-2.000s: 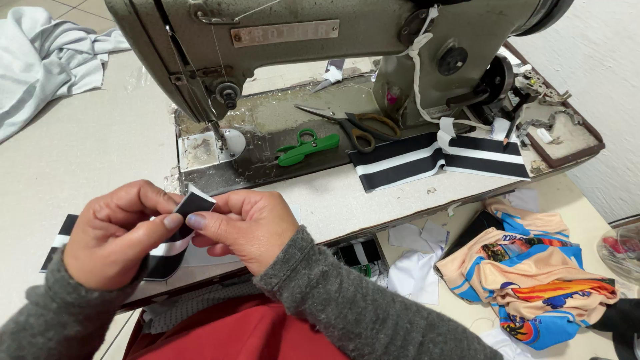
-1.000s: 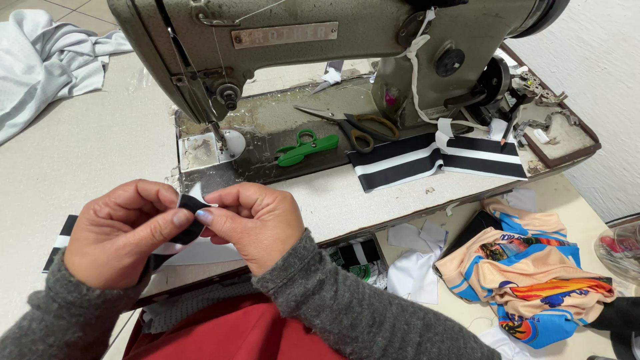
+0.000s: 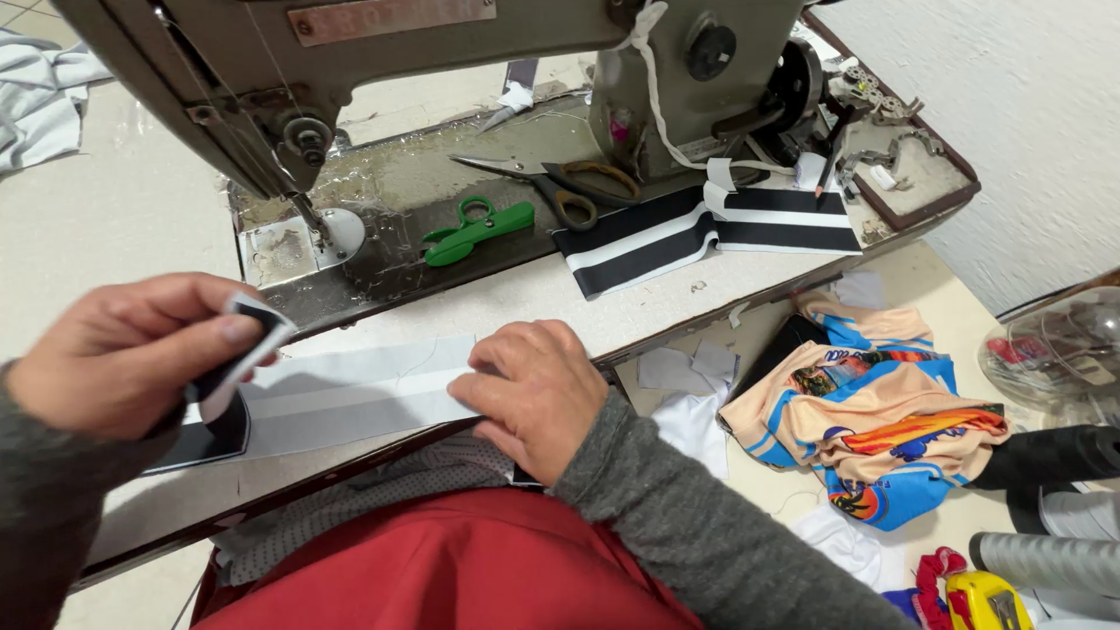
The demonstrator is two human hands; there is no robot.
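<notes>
My left hand pinches a folded end of a black-and-white fabric strip between thumb and fingers, raised over the table's front edge. Pale side up, a fabric band lies to the right of it; whether it is one piece with the held strip, I cannot tell. At the band's right end rests my right hand, its fingertips curled on the cloth; the fingers' undersides are hidden. Behind both hands stands a Brother sewing machine, its presser foot near my left hand.
Green thread snips and black-handled scissors lie on the machine bed. Another striped strip is right of them. Colourful printed fabric, thread cones, a yellow tape measure and a clear container are at the right.
My hands were together at the strip's end; now they are apart, the right hand moved right onto the pale band, which now shows spread out. The left still holds a folded end.
</notes>
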